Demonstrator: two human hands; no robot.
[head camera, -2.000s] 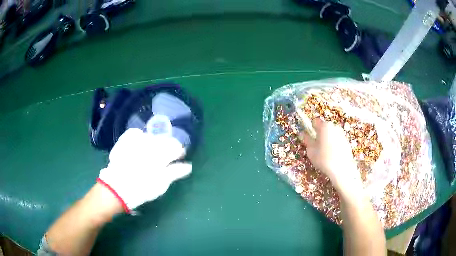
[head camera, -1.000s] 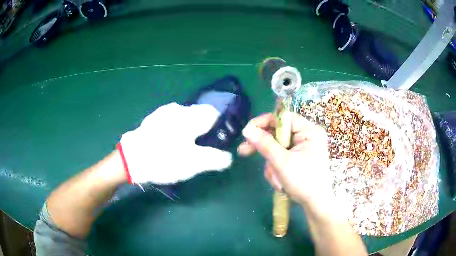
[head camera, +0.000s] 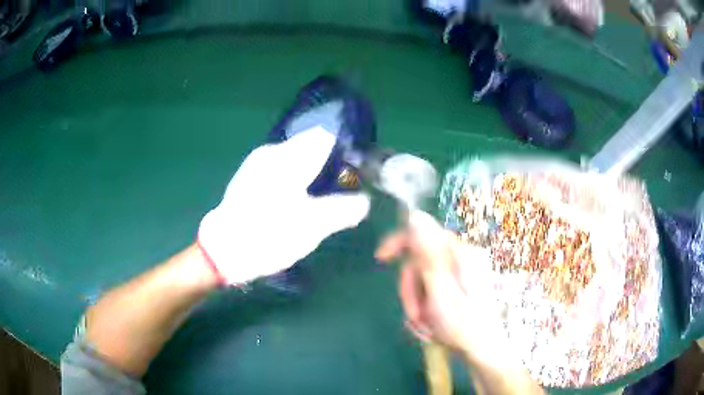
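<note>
A dark navy fan unit (head camera: 361, 116) lies on the green surface, partly hidden under my left hand (head camera: 274, 204). My left hand wears a white glove with a red cuff edge and holds the fan unit. A small copper-coloured spot (head camera: 349, 177) shows on the fan between thumb and fingers. My right hand (head camera: 440, 285) is bare and shut around the wooden handle of a hammer (head camera: 409, 177). The hammer's head is blurred and sits at the fan's joint, close to the copper spot; contact cannot be told.
A clear plastic bag of copper pieces (head camera: 548, 247) lies open to the right. A pale metal upright (head camera: 644, 116) stands behind it. More dark fans lie at the back left (head camera: 58, 42) and back right (head camera: 536, 108). A dark bag (head camera: 679, 243) is at the far right.
The hammer has swung down and left from upright onto the fan's joint area. My right hand grips its handle more closely. A copper spot now shows on the fan.
</note>
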